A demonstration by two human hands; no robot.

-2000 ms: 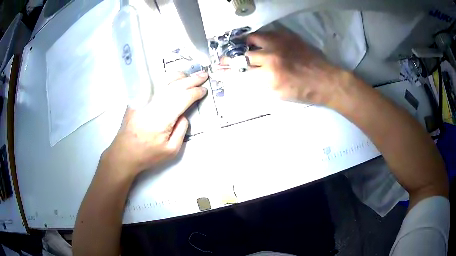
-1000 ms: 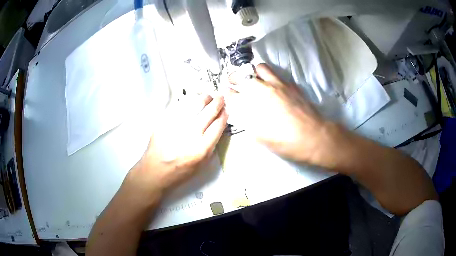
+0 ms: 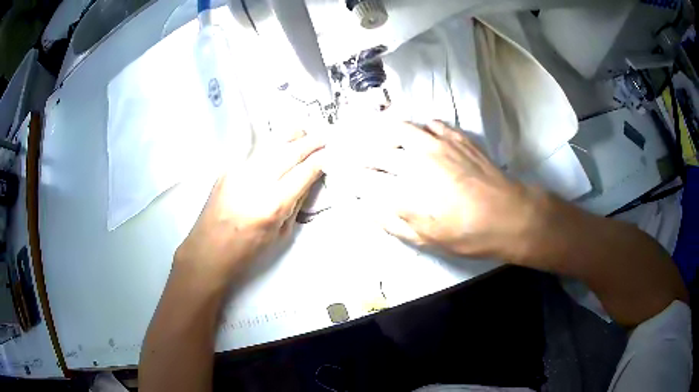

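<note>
White fabric with a cream layer (image 3: 525, 99) lies bunched under the machine arm, right of the needle. Its part near the needle is lost in glare. My left hand (image 3: 257, 195) is palm down left of and below the needle area, fingers towards it. My right hand (image 3: 452, 191) is palm down on the right, fingers bent and slightly spread, at the bright cloth. Glare hides whether either hand's fingertips grip cloth. The presser foot area (image 3: 331, 111) shows just beyond the fingertips. Another white panel (image 3: 146, 138) lies flat at the left.
The machine's tension dial (image 3: 368, 73) and ribbed knob (image 3: 372, 14) are above the hands. A long white paddle (image 3: 214, 92) hangs at the left. Tape marker (image 3: 337, 312) sits at the table's front edge. A brown edge (image 3: 34, 222) borders the table at left. Small tools and wires are at far right.
Both hands have drawn back from the needle area towards the wearer. More cloth with a cream layer shows at the right than two seconds ago. The right hand has left the tension dial.
</note>
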